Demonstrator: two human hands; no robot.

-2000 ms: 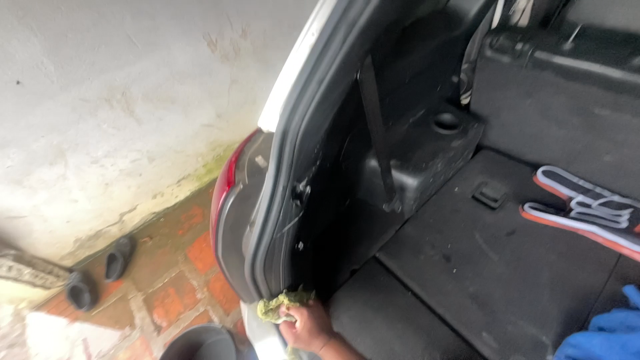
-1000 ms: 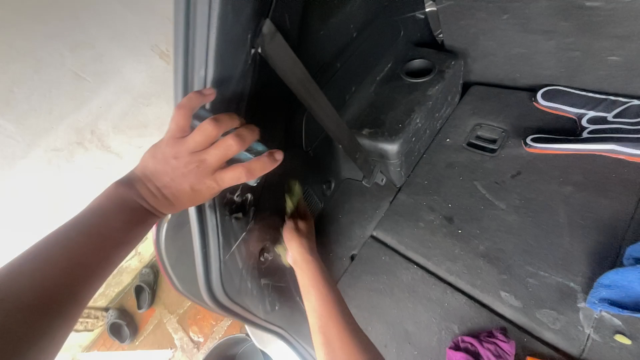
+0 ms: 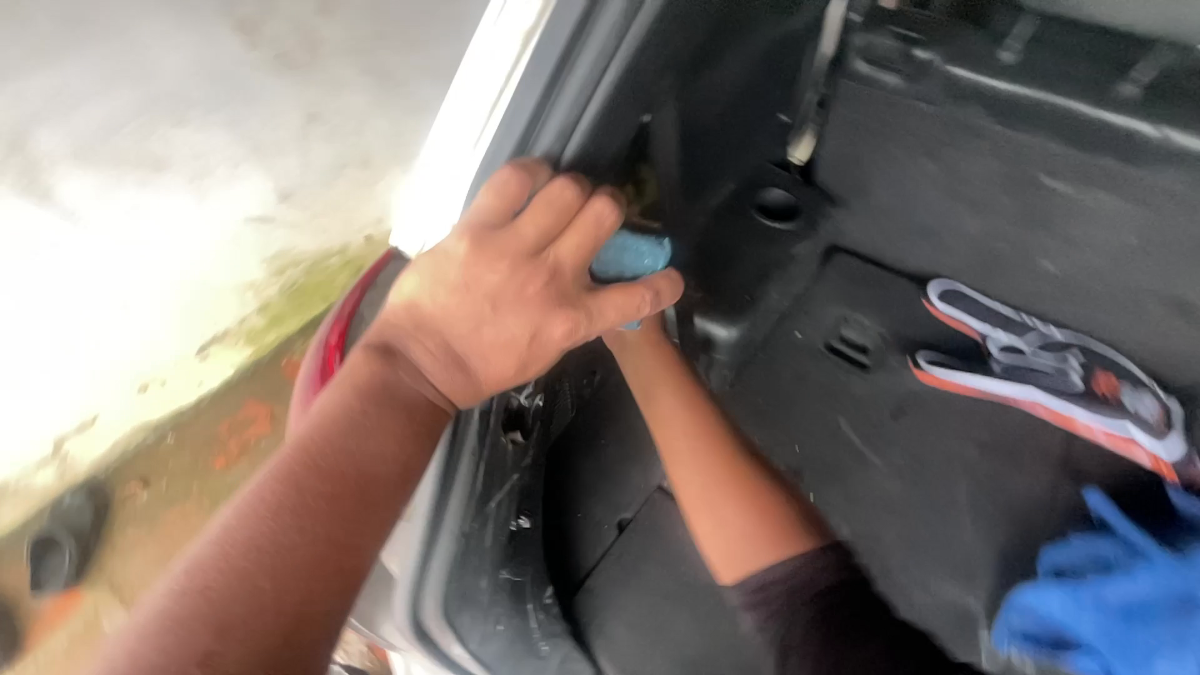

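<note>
My left hand [image 3: 525, 272] is at the rear opening of a car, over the rubber door seal [image 3: 436, 525]. Its fingers are curled round a light blue object [image 3: 633, 256], partly hidden by the hand. My right hand [image 3: 639, 330] reaches in behind it, against the black side trim of the cargo area; its fingers are hidden by my left hand. A dim yellow-green patch, perhaps a cloth [image 3: 642, 192], shows just above, in the shadow beside the dark strap [image 3: 667, 159].
A black, white and orange item [image 3: 1059, 375] lies on the cargo floor [image 3: 900, 525], with a blue cloth [image 3: 1087, 600] nearer me. A recessed floor handle [image 3: 851, 345] is left of them. Outside are a red tail light [image 3: 345, 337], a pale wall [image 3: 187, 187] and a dark shoe [image 3: 66, 539].
My right hand, low at the sill with a yellow-green cloth two seconds ago, is now farther inside along the side trim. My left hand has come into view since then. The view has shifted.
</note>
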